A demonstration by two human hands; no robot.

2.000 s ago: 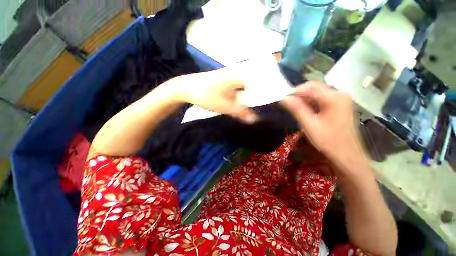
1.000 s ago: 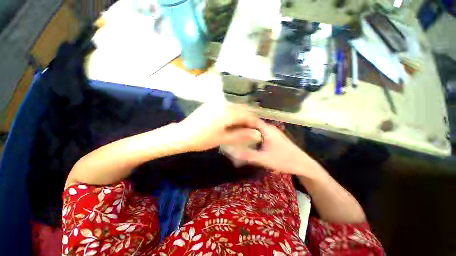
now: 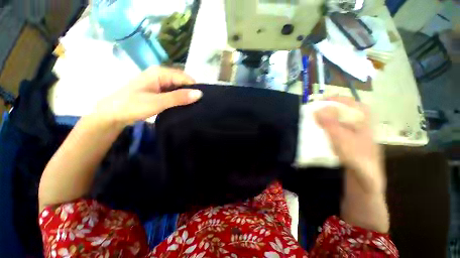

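A black garment piece (image 3: 227, 131) is stretched between my two hands in front of the sewing machine head (image 3: 272, 25). My left hand (image 3: 156, 95) grips its upper left edge, with the thumb on top of the cloth. A white strip (image 3: 315, 136) lies at the cloth's right end. My right hand (image 3: 348, 126), a little blurred, holds that white strip. The cloth hangs down over the lap. The needle area below the machine head is mostly hidden by the cloth.
A light blue bottle (image 3: 141, 48) lies tilted at upper left beside white papers (image 3: 80, 75). Pens (image 3: 305, 75), papers and a dark object (image 3: 353, 30) lie right of the machine head. The table's front edge (image 3: 403, 138) is at right. The blue bin with black cloth is at left.
The hands were together; they have moved apart, with the black cloth raised and spread between them. The white strip now shows at its right end. The view has shifted, bringing in the machine head.
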